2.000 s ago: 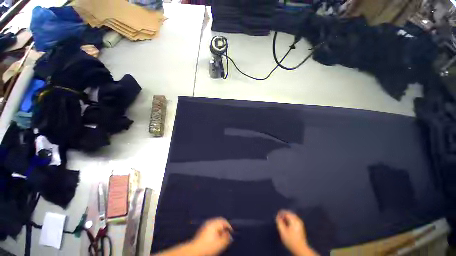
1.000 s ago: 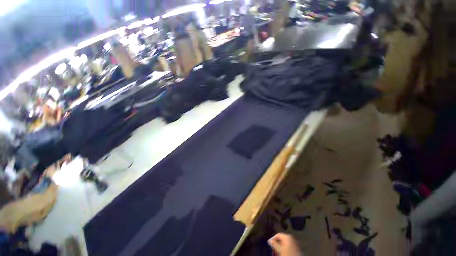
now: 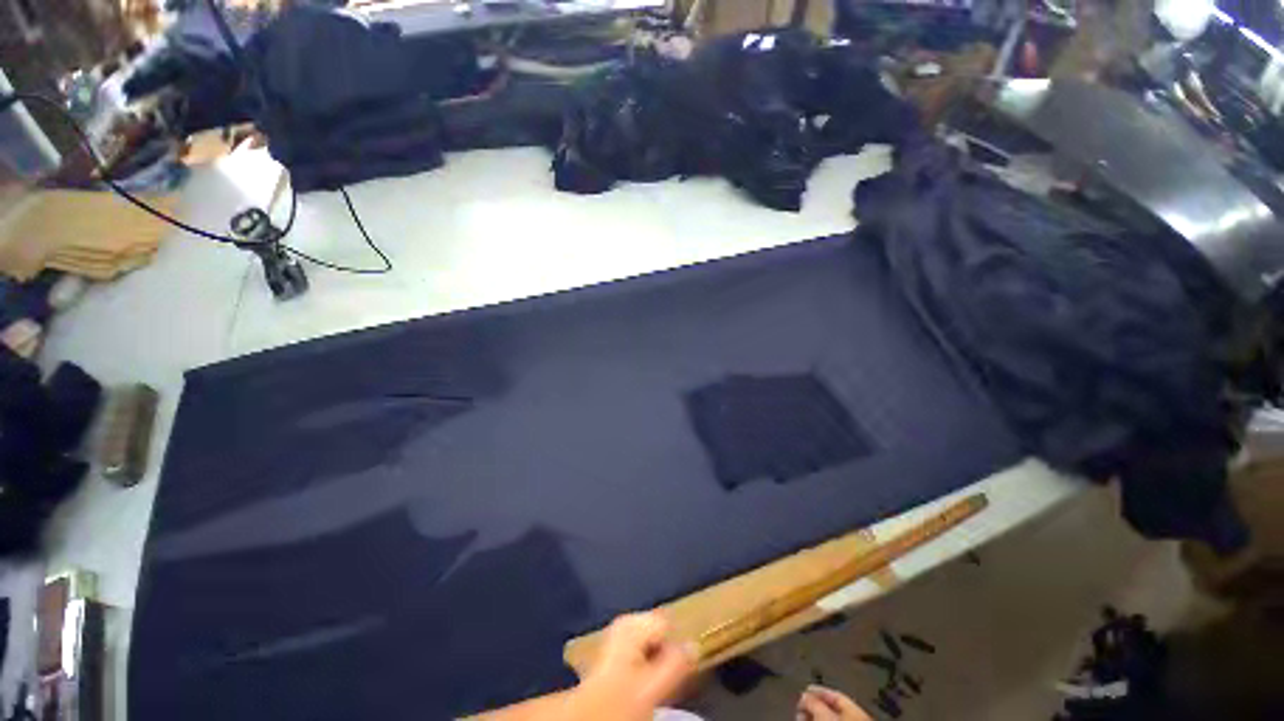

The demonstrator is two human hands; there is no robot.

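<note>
The spread dark navy fabric (image 3: 563, 409) covers the table in front of me. Darker cut panels (image 3: 366, 606) lie flat at its near left, with curved edges. A small near-square dark piece (image 3: 777, 427) lies apart on the right part. Tan card (image 3: 746, 599) and a long brown wooden stick (image 3: 873, 561) lie along the near table edge. My left hand (image 3: 644, 659) is at their near left end, fingers curled; whether it grips them is unclear. My right hand (image 3: 831, 706) is low beyond the table edge, partly cut off by the frame, its hold unclear.
A grey upright tool (image 3: 278, 261) with a black cord stands behind the fabric. A speckled block (image 3: 130, 434) and a reddish box (image 3: 57, 634) are at left. Bulky dark cloth (image 3: 1056, 310) heaps at right. Dark scraps (image 3: 894, 669) lie on the floor.
The view has swung right and back down. My left hand has moved from the panels to the card and stick at the near edge. My right hand has moved off the fabric, beyond the table edge.
</note>
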